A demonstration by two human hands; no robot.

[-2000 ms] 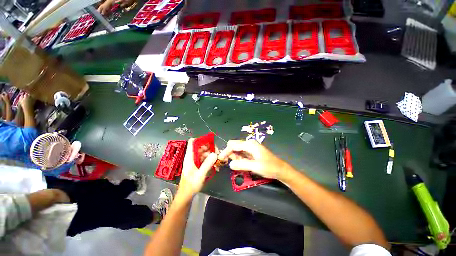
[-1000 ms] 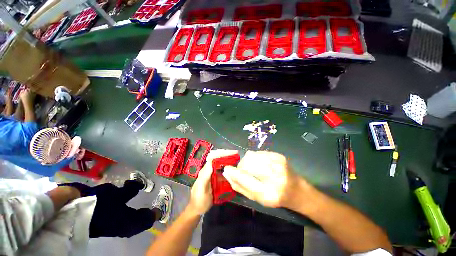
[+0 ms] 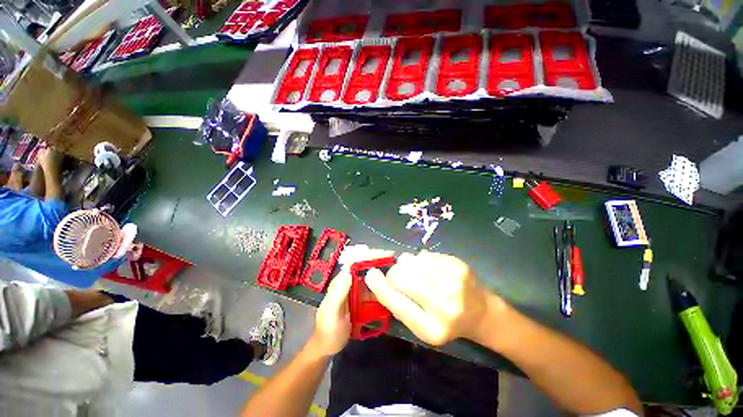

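A red housing [image 3: 369, 308] is held at the bench's front edge, with its window and round hole showing. My left hand [image 3: 332, 311] grips its left side. My right hand [image 3: 432, 297] is over its upper right part, fingers bent onto the frame; whether they pinch a small part is hidden. Two more red housings lie on the mat to the left, a thicker one [image 3: 283, 258] and a flat one [image 3: 323, 259]. A loose cluster of small white pieces [image 3: 425, 217] lies behind my hands.
Tweezers [image 3: 563, 269] and a red-handled tool [image 3: 578, 270] lie right, with a green electric screwdriver [image 3: 707, 350] farther right. A divided frame [image 3: 232, 189] and small metal parts [image 3: 249, 239] lie left. A blister tray [image 3: 440, 96] of housings is behind. A person [image 3: 73, 342] stands left.
Since two seconds ago, a flat housing has come to lie beside the thicker one, and my hands hold a housing nearer the front edge. In the last second my right fingers have shifted slightly.
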